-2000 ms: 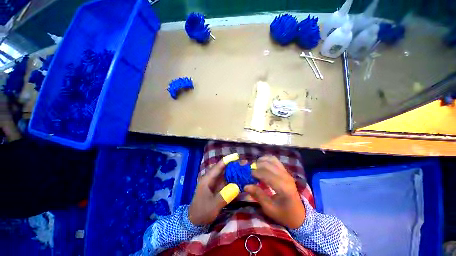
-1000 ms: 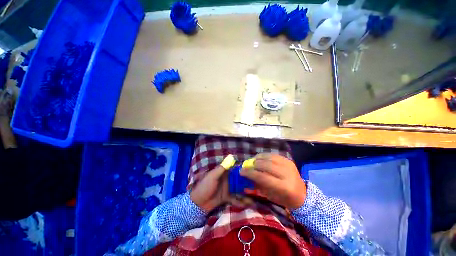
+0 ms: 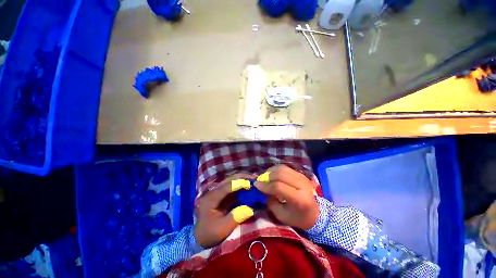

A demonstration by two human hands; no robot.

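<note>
A deep blue hair part (image 3: pixel 250 198) is held over the lap, largely covered by fingers. My left hand (image 3: pixel 217 210) holds it from the left, with yellow finger cots above and below it. My right hand (image 3: pixel 289 196) holds it from the right, with a yellow cot on a fingertip at its top edge. Both hands are bare apart from the cots. A loose blue spiky strip (image 3: pixel 150 80) lies on the tan bench (image 3: pixel 190 103). A small whitish glue dish (image 3: pixel 280 96) with a thin stick sits on a square card.
A tilted blue bin (image 3: pixel 73 81) stands at the left. Blue hair assemblies (image 3: pixel 288 7), white bottles (image 3: pixel 335 13) and crossed sticks (image 3: pixel 314 39) are at the back. A clear-walled box (image 3: pixel 419 65) glows orange at the right. Blue bins flank the lap, left (image 3: pixel 177 190) and right (image 3: pixel 450 201).
The view has shifted, so the bench things sit further left and higher. The blue part stays between both hands. The left hand's lower yellow cot, hidden a second ago, shows again.
</note>
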